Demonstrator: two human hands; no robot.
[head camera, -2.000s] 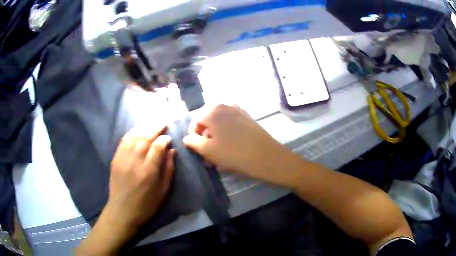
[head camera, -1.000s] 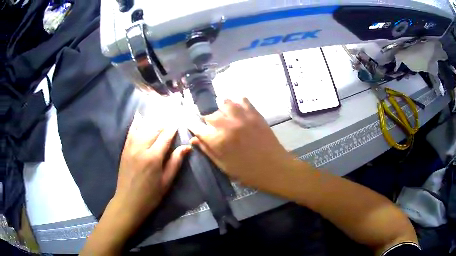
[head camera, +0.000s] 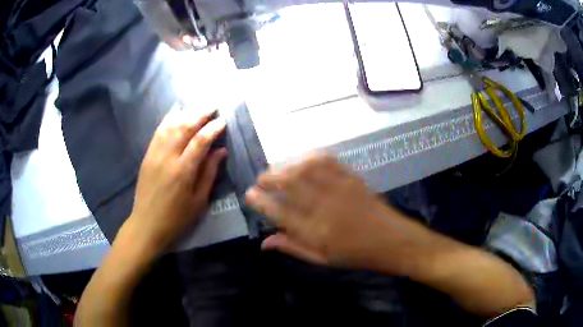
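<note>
A dark grey garment panel (head camera: 105, 121) lies flat on the white machine table, running under my left hand. My left hand (head camera: 179, 169) rests on it, fingers together, pressing near the strip. A narrow dark strip (head camera: 244, 144) runs from below the needle area to the table's front edge. My right hand (head camera: 313, 207), blurred, is at the strip's lower end, fingers partly spread; whether it grips the strip cannot be told. The presser foot and needle area (head camera: 198, 43) is in bright glare at the top, beyond both hands. A dark cylinder (head camera: 243, 48) hangs right of it.
A smartphone (head camera: 387, 51) lies right of the needle. Yellow-handled scissors (head camera: 498, 118) lie near the ruler-marked front edge (head camera: 415, 140). Fabric scraps (head camera: 534, 48) lie beyond them. Dark cloth (head camera: 29, 83) is at the left, and a pale grey piece (head camera: 524, 243) is at lower right.
The view has tilted down, so the machine head sits higher in the picture. My right hand has moved from near the needle toward the front edge, along the strip. My left hand remains on the panel.
</note>
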